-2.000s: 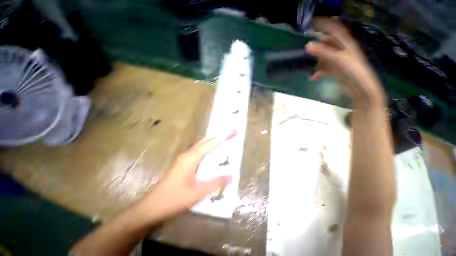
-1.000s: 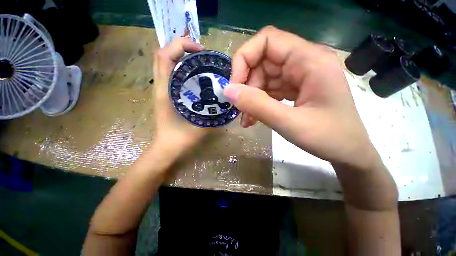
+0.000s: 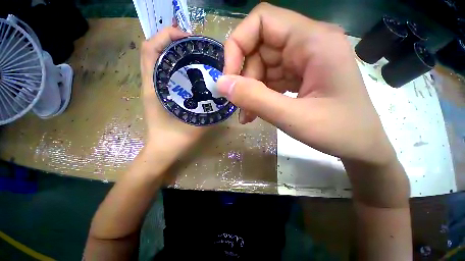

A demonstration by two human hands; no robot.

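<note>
A black cylindrical housing [image 3: 196,118] is held with its ringed end face up towards the camera. My left hand [image 3: 165,122] is wrapped around its left side. A label strip [image 3: 163,15] sticks out beyond my left fingers. My right hand [image 3: 306,86] pinches the right edge of a pale roundish sticker [image 3: 196,86] with thumb and forefinger. The sticker has dark lobed shapes, blue lettering and a small square mark, and lies within the ring. Whether it is stuck down is not clear. My right fingertips hide its right edge.
A white work sheet [image 3: 418,168] lies at the right on the brown bench covering [image 3: 97,76], with several black housings [image 3: 408,64] at its far end. A white fan [image 3: 23,71] stands at the left. A green belt [image 3: 352,20] runs beyond the bench.
Two seconds ago my hands were apart, the left on the strip. Since one second ago, the housing, sticker and both hands have shifted slightly left and up in view.
</note>
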